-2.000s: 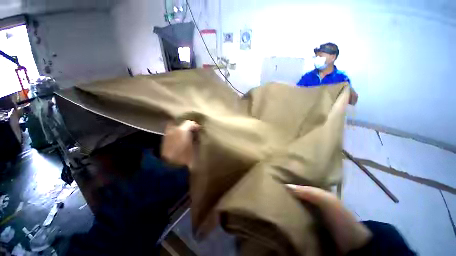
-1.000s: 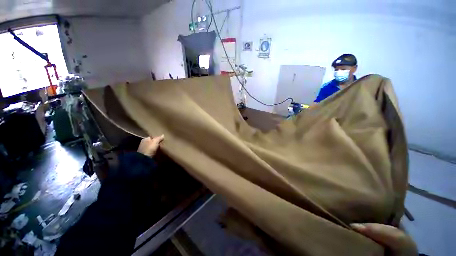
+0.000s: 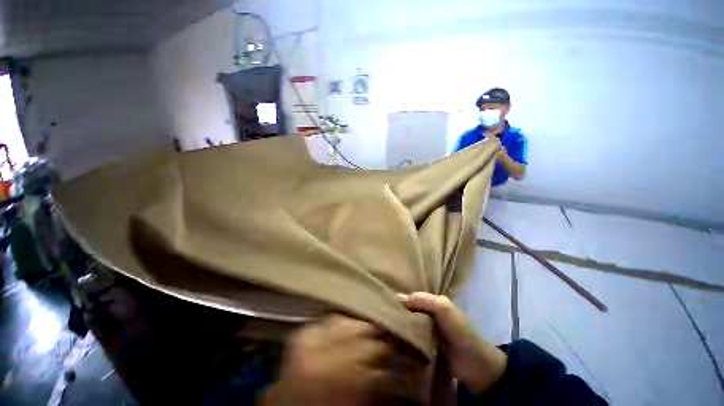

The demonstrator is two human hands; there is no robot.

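Note:
A wide tan-brown fabric ply (image 3: 246, 194) hangs in the air in front of me, its whitish selvedge (image 3: 198, 300) curving along the near left side. My right hand (image 3: 456, 337) grips the gathered cloth at bottom centre, thumb on top. My left hand (image 3: 341, 361) is blurred, close beside it at the near edge of the cloth; its fingers are partly hidden, so its grip cannot be made out. The far corner of the ply is held up by another person. White sheets (image 3: 635, 317) lie flat on the table at right.
A person in a blue shirt, cap and mask (image 3: 512, 151) stands across the table. A thin brown stick (image 3: 548, 266) lies on the white sheets. A white wall stands behind. The green floor (image 3: 40, 333) with scraps is at lower left.
My hands have come together at bottom centre from wide apart, gathering the cloth between them. The other person now shows more fully, with the raised cloth corner at their hands.

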